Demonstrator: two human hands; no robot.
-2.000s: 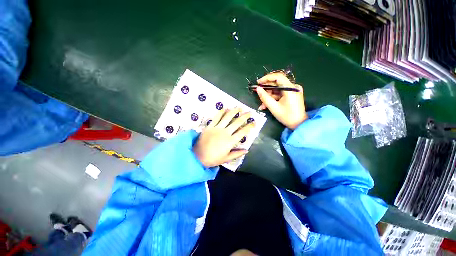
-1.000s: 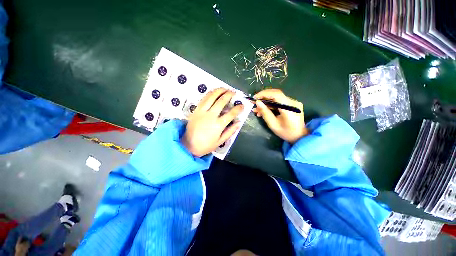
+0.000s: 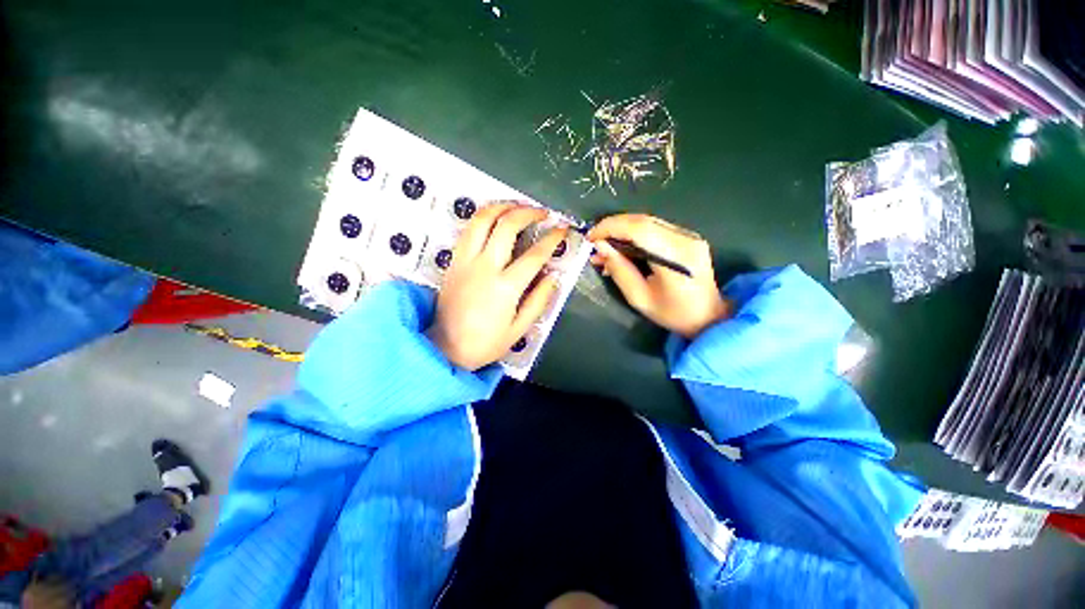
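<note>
A white panel point(image 3: 387, 205) with rows of dark round units lies tilted on the green bench. My left hand point(image 3: 485, 286) lies flat over its right part with the fingers spread, covering some units. My right hand point(image 3: 663, 271) holds dark, slim tweezers point(image 3: 648, 255), their tips at the panel's upper right corner near a round unit. Whether the tips hold a part is too small to tell. A loose pile of thin gold-brown pieces point(image 3: 634, 140) lies on the bench beyond the hands.
Clear zip bags point(image 3: 901, 214) lie at the right. Stacked panels point(image 3: 952, 54) stand at the upper right, and an upright row of panels point(image 3: 1011, 381) at the lower right. A blue sleeve point(image 3: 71, 297) of another person shows at the left edge. Floor is below left.
My right hand has moved from the pile of thin pieces to the panel's upper right corner with the tweezers. My left hand stays on the panel. The view has shifted.
</note>
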